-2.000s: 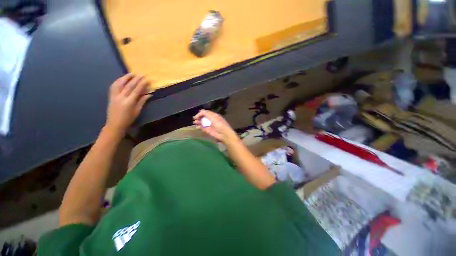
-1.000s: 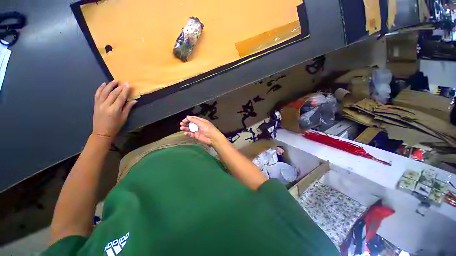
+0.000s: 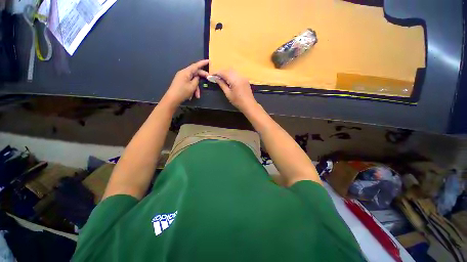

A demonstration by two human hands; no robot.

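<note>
The tan-yellow card pattern piece (image 3: pixel 251 43) lies on a slightly larger dark fabric panel (image 3: pixel 418 87) with a yellow-green line along its near edge. The wrapped weight (image 3: pixel 294 48) sits on the card. My right hand (image 3: pixel 234 88) pinches the small white chalk (image 3: pixel 212 79) at the card's near left corner. My left hand (image 3: pixel 187 83) is at the same corner, just left of the chalk, with fingertips at the card and cloth edge. Whether it pinches the cloth is too small to tell.
The grey-blue table (image 3: pixel 143 46) carries a printed paper sheet (image 3: pixel 77 23) and a looped tape measure (image 3: pixel 34 46) at the far left. Below the table are cardboard and dark scraps (image 3: pixel 66 197) on the left and a red item (image 3: pixel 371 227) on a white bench at right.
My right hand has risen from in front of my body to the card's corner with the chalk. My left hand has stayed near that corner. The view has turned, showing the paper and tape measure.
</note>
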